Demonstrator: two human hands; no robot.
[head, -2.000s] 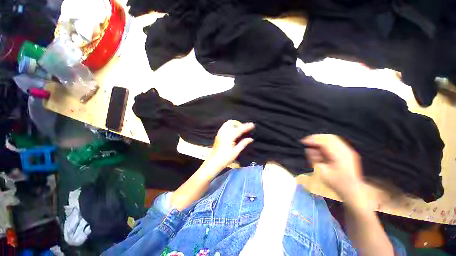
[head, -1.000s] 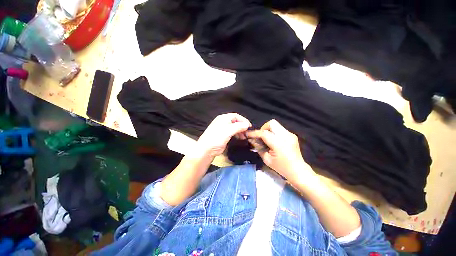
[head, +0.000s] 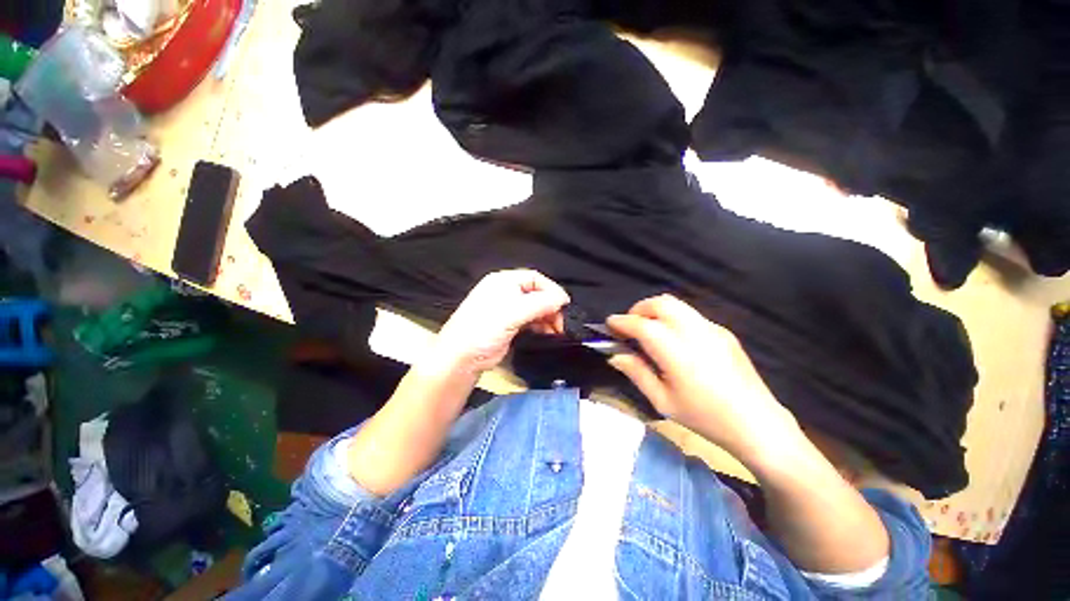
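A black garment (head: 751, 282) lies spread across the table in front of me, one narrow sleeve reaching left. My left hand (head: 505, 315) pinches a bit of the black cloth at the garment's near edge. My right hand (head: 675, 352) holds small silvery thread snips (head: 604, 345), whose blades point left and stop just short of my left fingertips. Any loose thread is too fine to see.
A black smartphone (head: 205, 223) lies near the table's (head: 106, 211) left edge. Beyond it are a red round tin (head: 188, 61) and a crumpled clear plastic bag (head: 88, 100). A black garment pile (head: 845, 94) covers the far side. Dark sparkly fabric (head: 1038, 470) hangs at the right.
My hands came together at the garment's near edge, then moved slightly apart, and the snips' blades now show between them. The view has shifted a little to the right.
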